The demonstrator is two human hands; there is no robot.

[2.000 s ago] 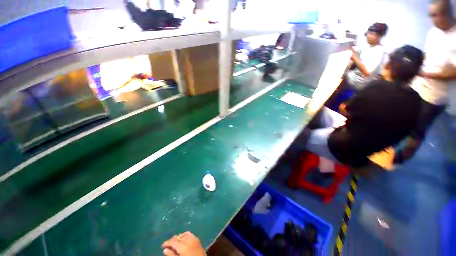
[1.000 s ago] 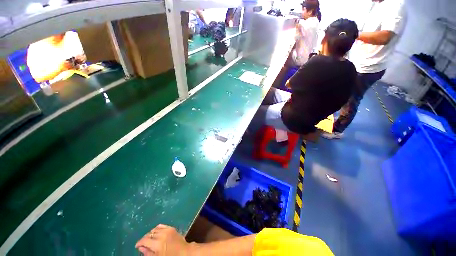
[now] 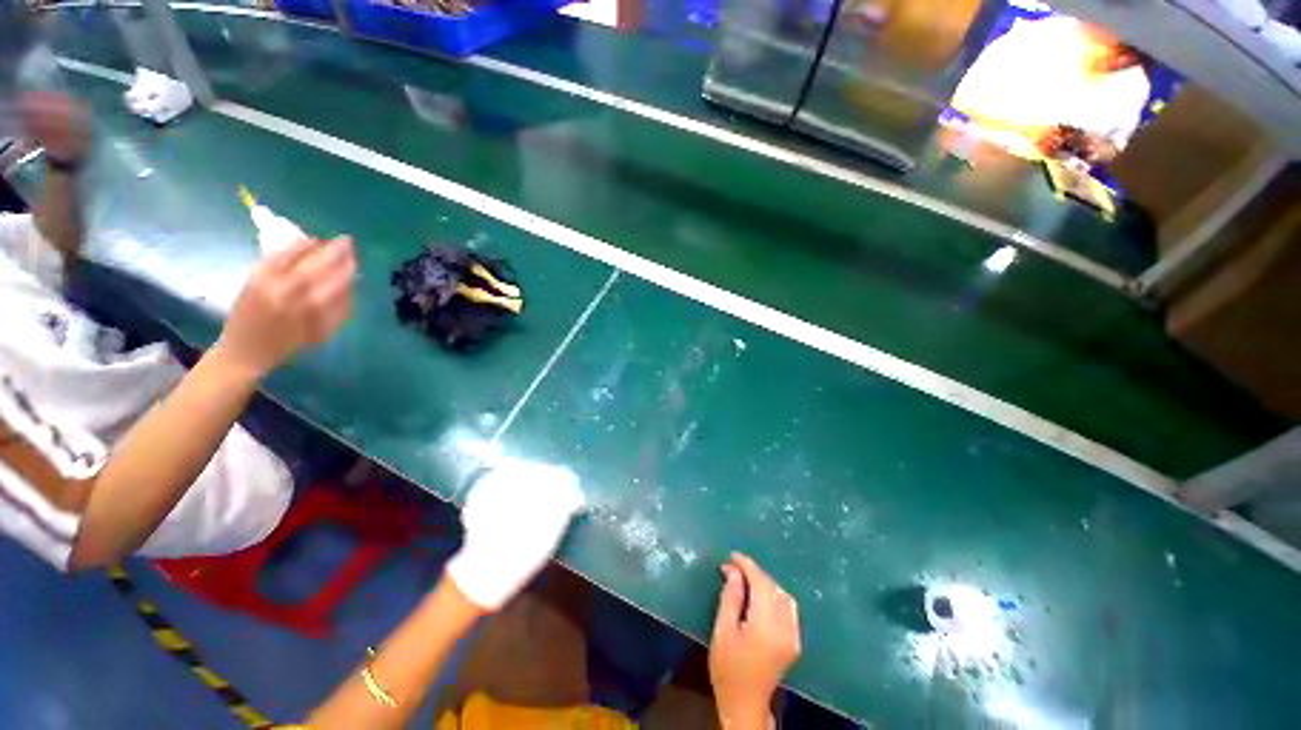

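My left hand (image 3: 521, 528), in a white glove, is over the bench's near edge. It is blurred and I see nothing held in it. My bare right hand (image 3: 756, 635) is at the same edge, its fingers partly curled, with nothing clearly held. A white squeeze bottle (image 3: 959, 610) lies on the green bench (image 3: 842, 442) to the right, among whitish dried marks. A black shaggy piece (image 3: 450, 295) with tan parts lies further left, beyond a thin pale line across the bench, touched by neither hand.
At left, a neighbour's hand (image 3: 293, 300) holds a white bottle with a yellow tip. Their red stool (image 3: 307, 563) is below the bench edge. A crumpled white item (image 3: 157, 97) lies at far left. Blue bins (image 3: 450, 26) are at the top. Another person sits across the bench, upper right.
The view has swung left. My gloved left hand, the neighbour at left and the black piece are now in view. The tote and the worker in black have left the picture.
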